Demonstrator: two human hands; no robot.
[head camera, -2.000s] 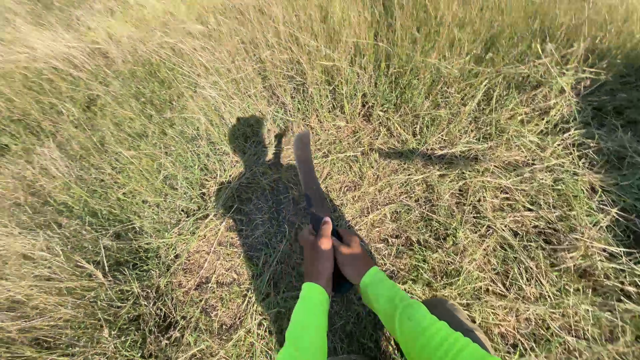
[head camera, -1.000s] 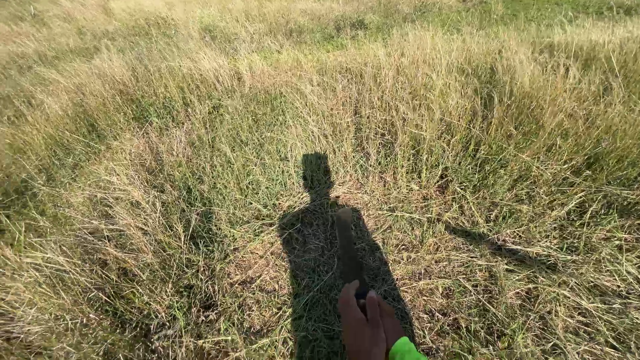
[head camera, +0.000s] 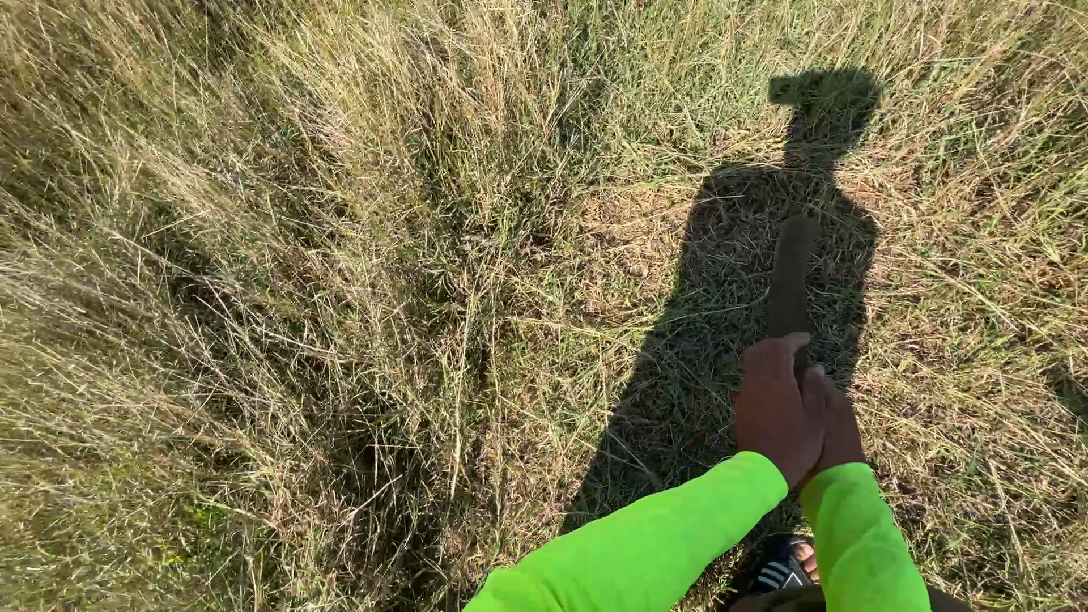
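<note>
A machete (head camera: 790, 272) with a broad, dull blade points away from me over the shaded grass, right of the middle of the view. Around its handle my left hand (head camera: 775, 408) is closed, its thumb near the base of the blade. My right hand (head camera: 840, 425) is pressed against it and also wraps the handle, partly covered by the left. Most of the handle is hidden by the fingers. Both arms wear bright green sleeves.
Tall dry grass (head camera: 323, 212) stands on the left. Short, flattened grass (head camera: 629, 246) lies around my shadow (head camera: 731, 246). My foot in a dark sandal with white stripes (head camera: 780, 571) shows at the bottom edge.
The view has swung down and to the left since a second ago. Both hands stay together on the machete, and the sleeves show more fully now.
</note>
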